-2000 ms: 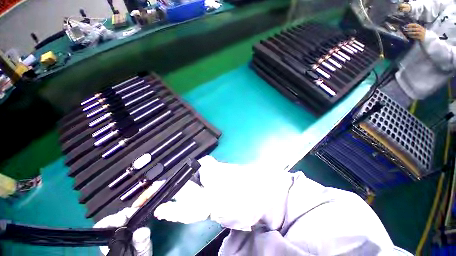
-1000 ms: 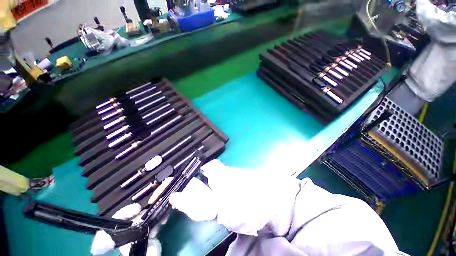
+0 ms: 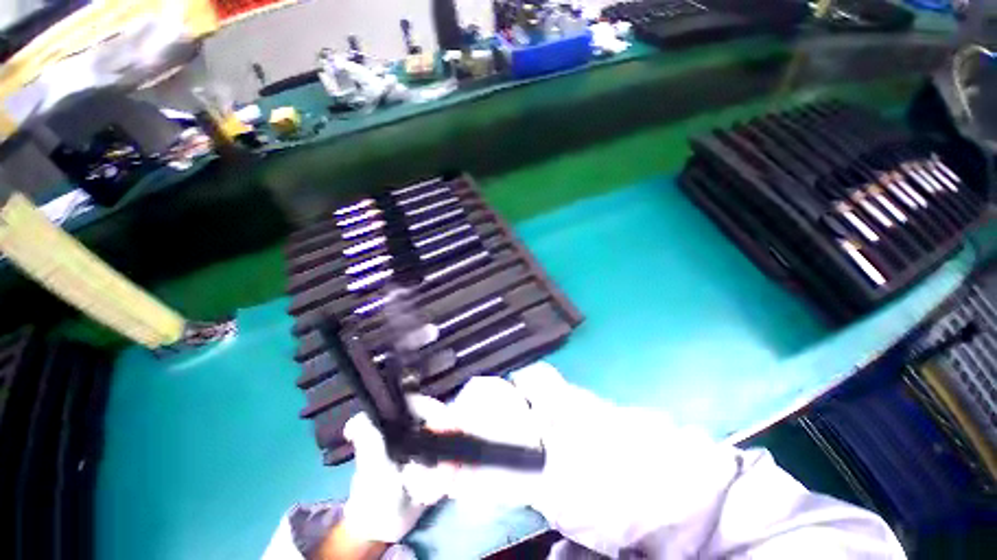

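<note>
A black folding stand [image 3: 372,383] is held in front of me, blurred, with one arm pointing up over the tray and another lying to the right. My left hand [image 3: 377,481], white-gloved with bare skin at the wrist, grips it from below near the hub. My right hand [image 3: 481,421], white-gloved, is closed around it on the right side. The grooved tray [image 3: 525,273] lies just beyond, with several black-and-silver rod units [image 3: 454,266] in its grooves. The stand hides part of the tray and some rods.
A second stack of grooved trays [image 3: 754,219] with rods stands at the right. More dark trays [image 3: 49,438] are at the far left. A yellow-taped upright [image 3: 93,273] stands at the left. A blue bin [image 3: 547,53] is on the back shelf. Blue crates [image 3: 886,438] are at the lower right.
The view has turned left, so the trays appear further right. The stand has turned, with its arms now up and right, and my hands are closer together. The other person is out of view.
</note>
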